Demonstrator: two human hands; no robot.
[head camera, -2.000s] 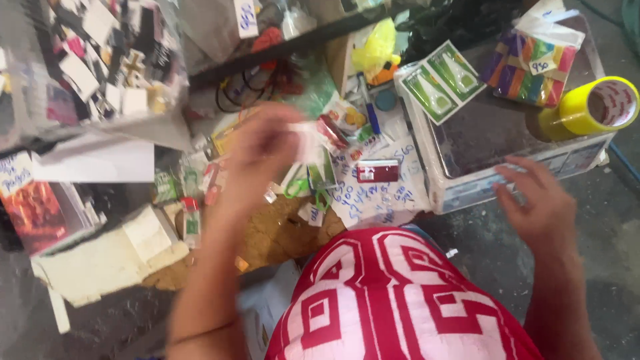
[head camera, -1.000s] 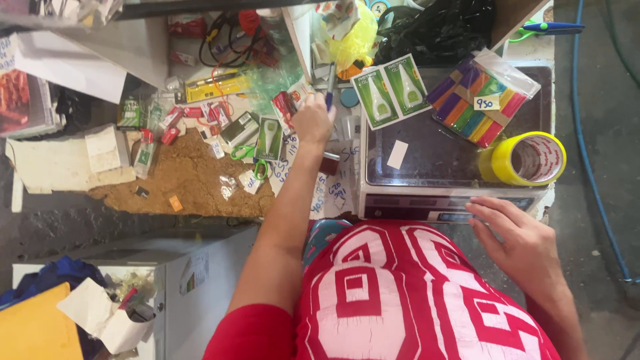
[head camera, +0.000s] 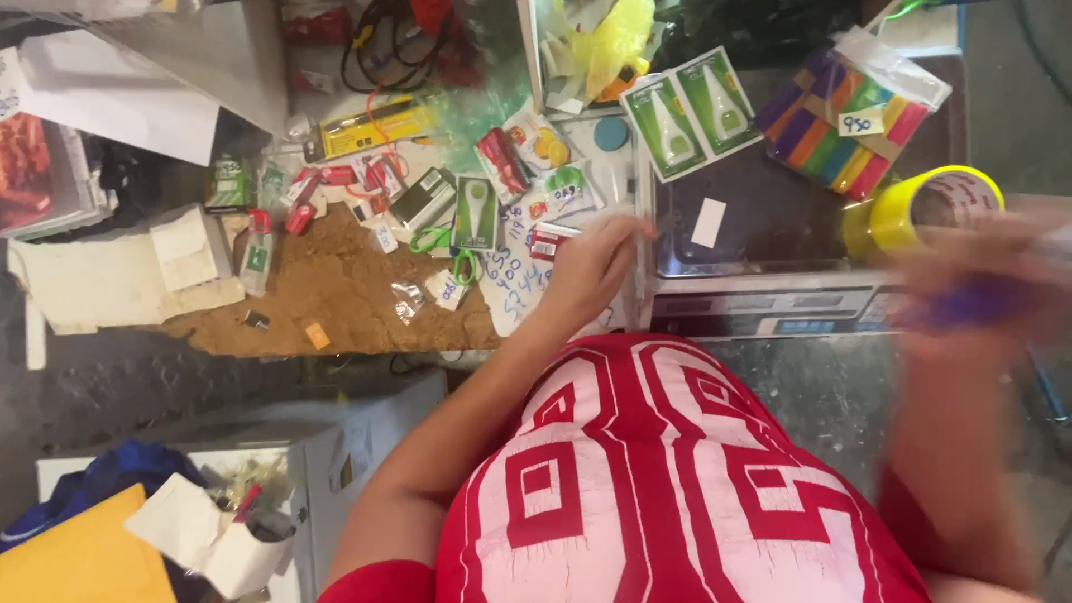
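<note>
My left hand (head camera: 596, 266) lies over the handwritten paper (head camera: 512, 289), left of the digital scale (head camera: 754, 297), by a red-and-white packet (head camera: 548, 243); what its fingers touch is unclear. My right hand (head camera: 963, 276) is blurred beside the yellow tape roll (head camera: 896, 219), with something blue, apparently a pen (head camera: 976, 297), in it. On the scale lie a small white slip (head camera: 708, 223), two joined green-and-white cards (head camera: 688, 113) with white tools, and a bag of coloured wooden sticks (head camera: 846, 117). A similar card (head camera: 475, 213) overlaps green-handled scissors (head camera: 463, 266).
Small packets, a yellow package (head camera: 373, 127) and a blue round lid (head camera: 611, 133) crowd the worn wooden counter (head camera: 335, 285). A yellow plastic bag (head camera: 620, 46) stands behind. White cardboard (head camera: 92, 280) lies at left; a yellow envelope (head camera: 92, 553) rests lower left.
My left hand has drawn back toward me from the pen area behind the paper. My right hand has moved right and up to beside the tape, and a blue object now shows in it.
</note>
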